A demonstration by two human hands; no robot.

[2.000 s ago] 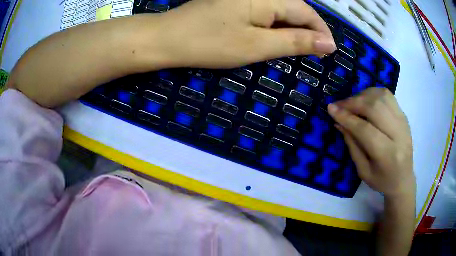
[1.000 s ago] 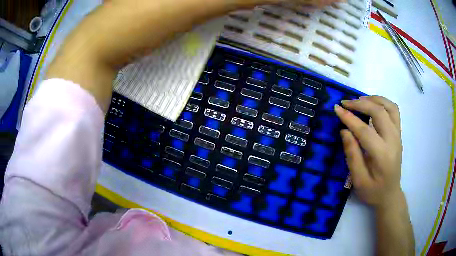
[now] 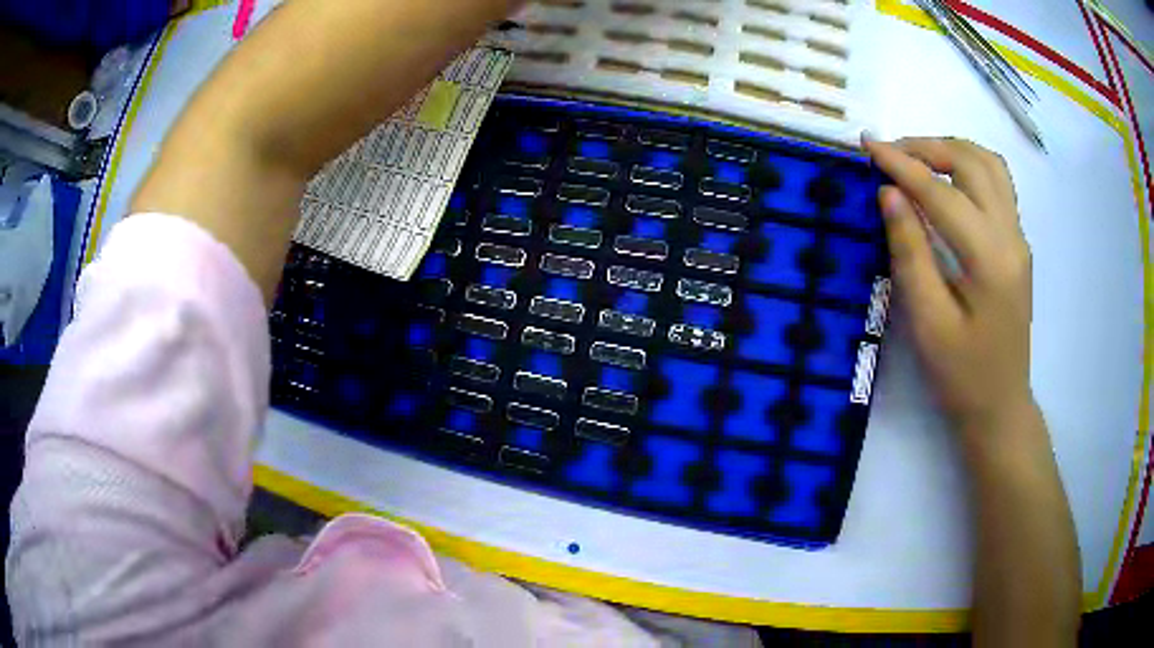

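A blue-black part tray [image 3: 835, 443] lies flat before me. Rows of black pill-shaped parts [image 3: 616, 356] with shiny rims sit in its left and middle pockets; pockets along its right side are empty, with bright blue showing. My right hand [image 3: 949, 253] is at the tray's upper right corner, fingertips at the edge, fingers somewhat apart, no part visible in it. My left forearm crosses the upper left and leaves at the top edge; my left hand is out of the picture. A white sticker sheet [image 3: 380, 203] with a yellow patch lies over the tray's upper left part.
A pale slotted tray [image 3: 709, 57] lies beyond the blue-black tray, some slots holding dark strips. Thin metal tweezers [image 3: 993, 70] lie at upper right. A pink stick [image 3: 243, 18] shows at the top left. A white ring, perhaps tape [image 3: 82, 109], is at far left. Yellow tape [image 3: 570, 576] lines the near edge.
My left hand has gone out past the top edge. My right hand has moved up along the tray's right side to its corner. More of the sticker sheet and slotted tray shows than at first.
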